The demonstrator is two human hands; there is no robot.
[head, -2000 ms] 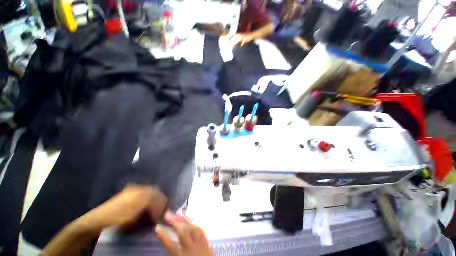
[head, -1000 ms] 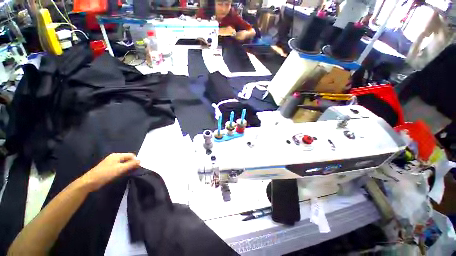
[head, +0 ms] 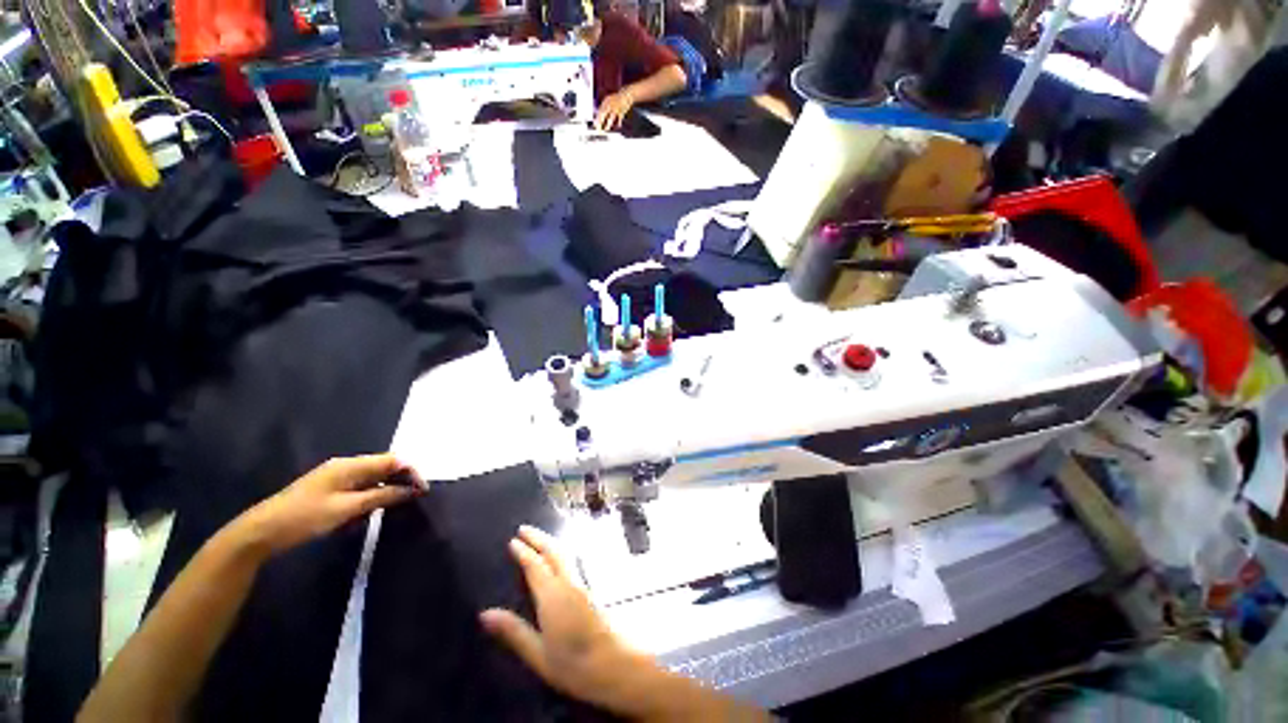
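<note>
A black fabric panel [head: 459, 593] lies flat on the white table left of the needle and runs down over the near edge. My left hand [head: 336, 497] grips its upper left corner between thumb and fingers. My right hand [head: 565, 622] lies on the panel's right side with fingers spread, just left of and below the presser foot area [head: 596, 492]. Whether the panel's edge is under the foot cannot be told. The white sewing machine head [head: 848, 381] stands right of the panel.
Heaped black pieces [head: 212, 297] lie at the left. A black rectangle [head: 818, 544], a thin dark tool [head: 737, 582] and a paper tag [head: 924, 572] lie below the head. A tied black roll [head: 605, 233] lies behind. Thread cones [head: 845, 57] stand at the back; another person sits beyond.
My right hand has come into view onto the panel. The panel, folded and hanging from my left hand a second ago, now lies flat close to the needle. The view has shifted slightly.
</note>
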